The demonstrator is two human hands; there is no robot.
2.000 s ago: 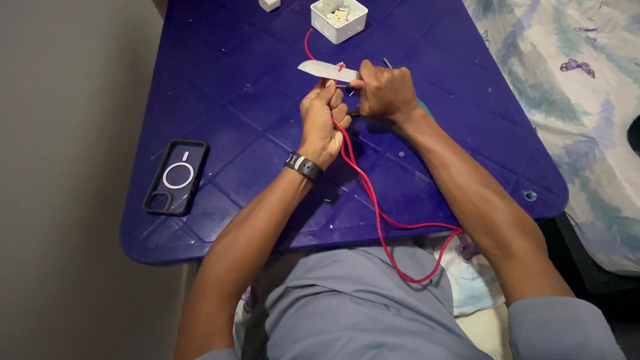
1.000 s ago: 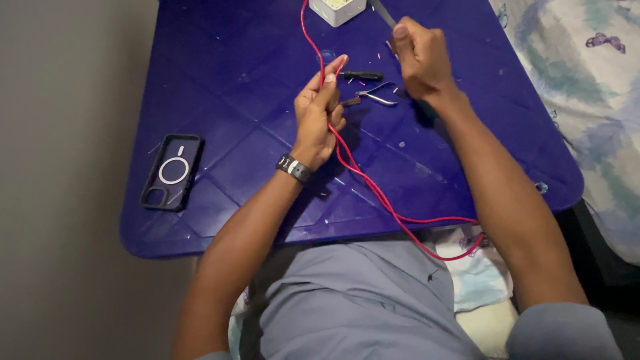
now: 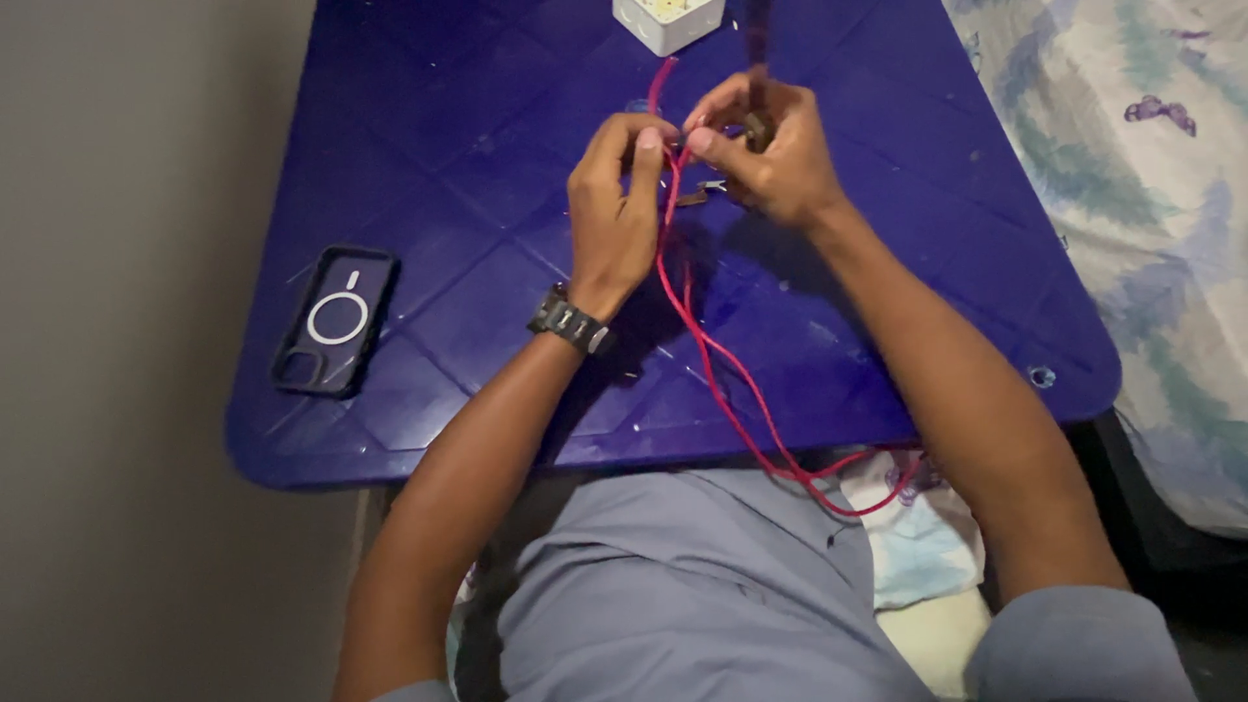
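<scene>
Both of my hands meet over the blue plastic table (image 3: 468, 292). My left hand (image 3: 619, 200) pinches a red electrical wire (image 3: 717, 385) between thumb and fingers. My right hand (image 3: 770, 156) pinches the wire's other part close by, and a dark, blurred knife (image 3: 757, 44) points up out of its palm. The wire hangs in a loop over the table's near edge. Just above my hands stands a white square electrical box (image 3: 668, 24). Below my fingers a small metal tool (image 3: 712, 185) is partly hidden, and its kind is unclear from here.
A phone case with a white ring (image 3: 336, 322) lies at the table's left. Small scraps are scattered on the tabletop. A wall is at the left, and a bed with a patterned sheet (image 3: 1121, 244) stands at the right.
My right hand, raised with the knife a second ago, has come down beside my left and now pinches the red wire. The pliers and screwdriver seen then are mostly covered.
</scene>
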